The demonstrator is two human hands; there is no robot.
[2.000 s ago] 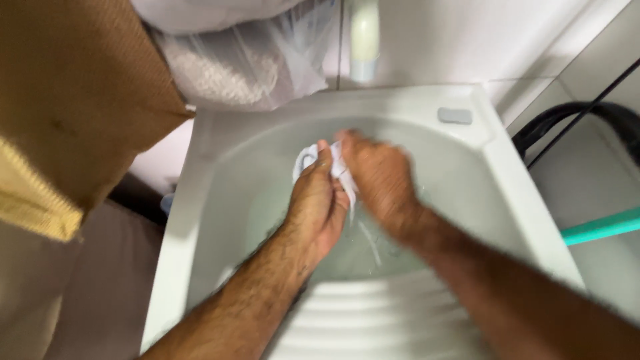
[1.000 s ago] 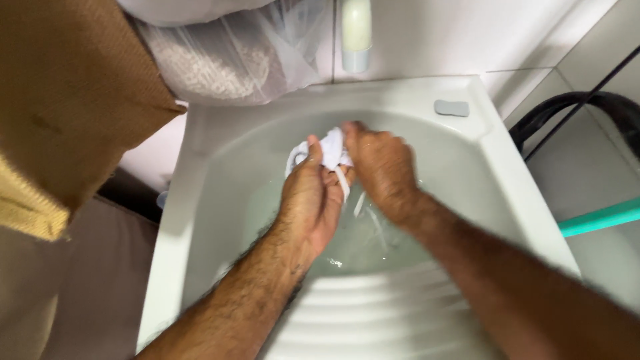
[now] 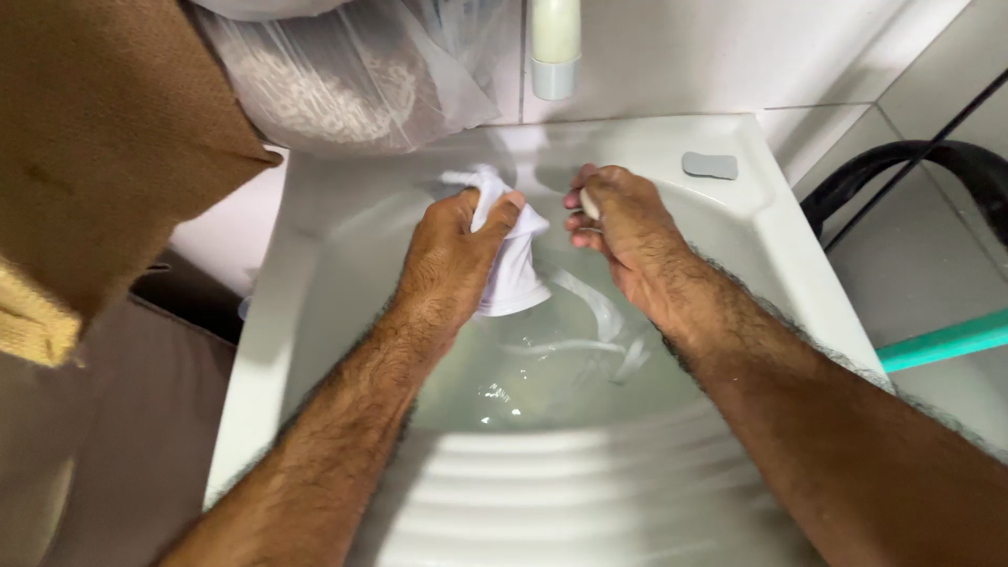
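Note:
My left hand (image 3: 461, 244) grips a wet white cloth (image 3: 516, 272), whose lower part hangs just above the water. Its upper end folds over my fingers. To the right, apart from the cloth, my right hand (image 3: 622, 209) holds a small whitish piece, perhaps soap (image 3: 589, 203), between thumb and fingers. Both hands are over the water-filled basin of a white laundry sink (image 3: 256, 331). White strips (image 3: 591, 303) trail in the water between the hands; whether they join the cloth cannot be told.
A tap spout (image 3: 555, 55) hangs over the back rim. A grey piece (image 3: 710, 165) lies on the right back corner. The ribbed washboard (image 3: 551, 488) is nearest me. A plastic bag (image 3: 339, 87) and brown fabric (image 3: 118, 118) hang at left; a green pole (image 3: 945, 340) and black hose (image 3: 890, 169) are right.
My hands were close together at the bunched cloth; now they are apart. The cloth hangs more spread from my left hand, and the whitish piece shows in my right.

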